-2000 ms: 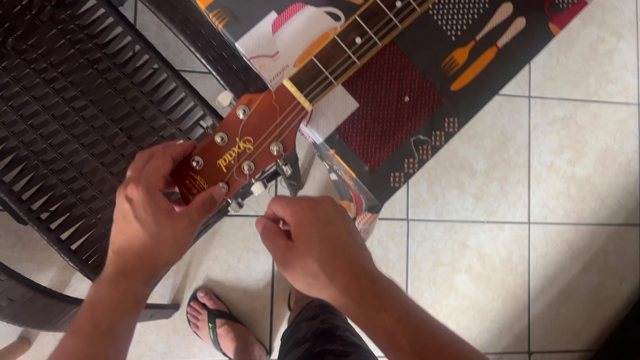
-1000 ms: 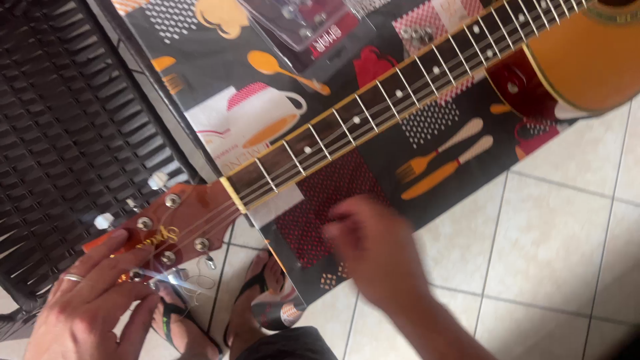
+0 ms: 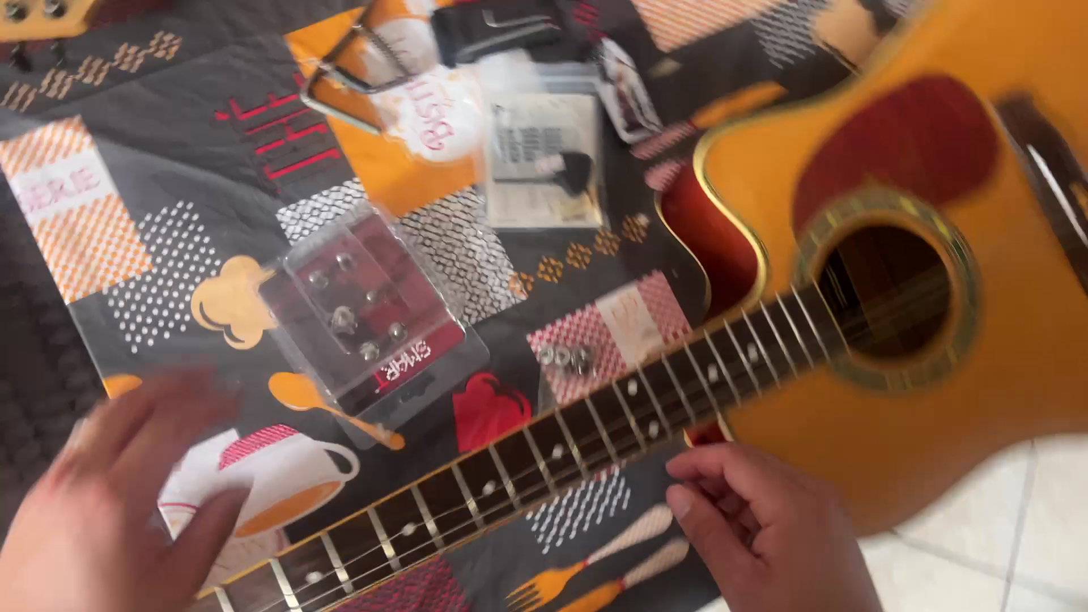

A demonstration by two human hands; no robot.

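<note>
An acoustic guitar [image 3: 901, 408] lies across the table, its fretted neck [image 3: 527, 459] running down to the lower left; the headstock is out of view. My left hand [image 3: 127, 501], blurred, is above the cloth left of the neck, fingers apart and holding nothing visible. My right hand [image 3: 765, 527] is beside the neck's lower edge near the body, thumb and index finger close together; whether something thin is between them cannot be told. A clear plastic blister pack [image 3: 370, 310] with small metal parts lies above the neck, and several small metal pieces [image 3: 568, 359] sit nearer to it.
A patterned tablecloth [image 3: 246, 170] covers the table. On it lie a metal-framed clamp or capo-like tool [image 3: 348, 81], a flat plastic packet [image 3: 544, 161] and a black pouch [image 3: 497, 30]. Part of another headstock [image 3: 42, 17] shows at the top left. Tiled floor [image 3: 969, 544] shows at lower right.
My left hand has come off the headstock, which it touched in both earlier frames. My right hand has moved along the neck to near the body. The view has shifted toward the guitar's body.
</note>
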